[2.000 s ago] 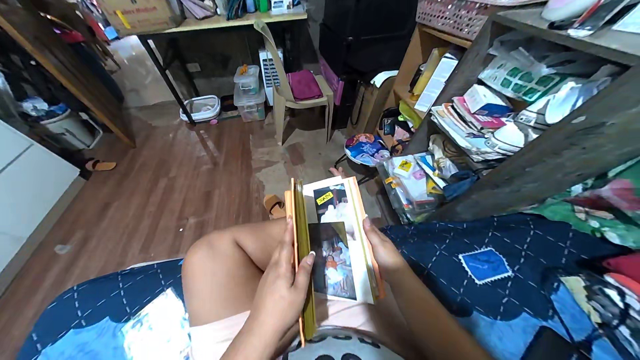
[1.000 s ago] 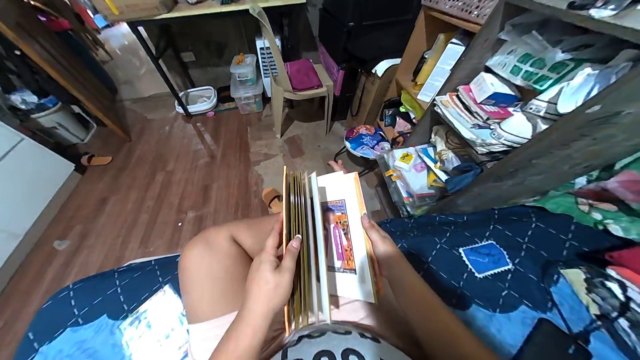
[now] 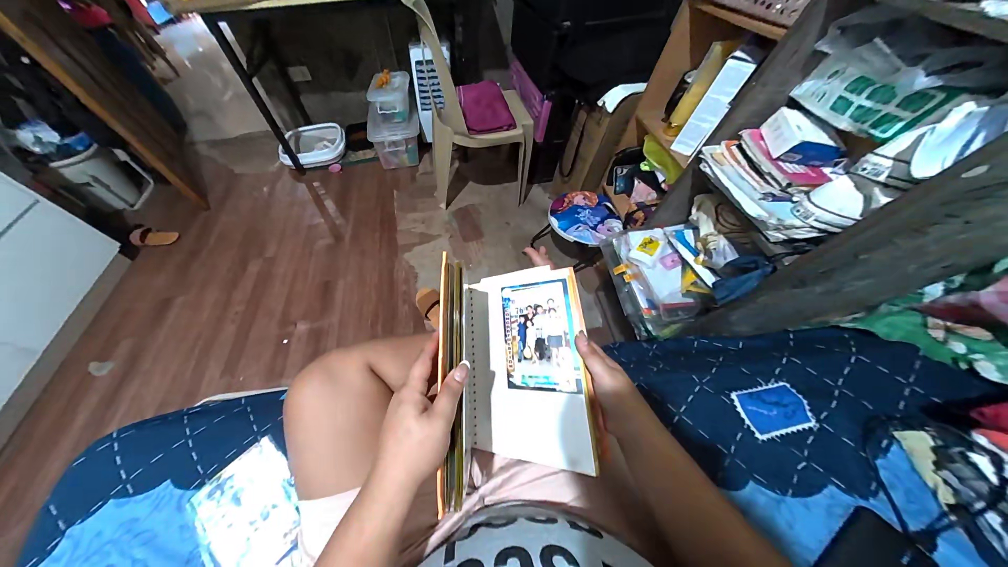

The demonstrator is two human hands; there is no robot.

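A spiral-bound photo album lies spread above my lap, held between both hands. Its right page is white and bears a group photo with a blue border in its upper part. My left hand grips the thick stack of pages on the left, thumb on their inner edge and fingers behind the cover. At the right edge, my right hand holds the page and back cover, with its thumb near the photo's side. Most of the fingers of my right hand are hidden behind the album.
Around my legs is a blue patterned bedcover, with a plastic packet at left and a dark object at lower right. Ahead stand a plastic chair, clear bins, a bag of items and a cluttered wooden shelf.
Album pages have been turned: the right side showed a colourful picture a second ago and now shows the group photo. Both hands still hold the album at its sides.
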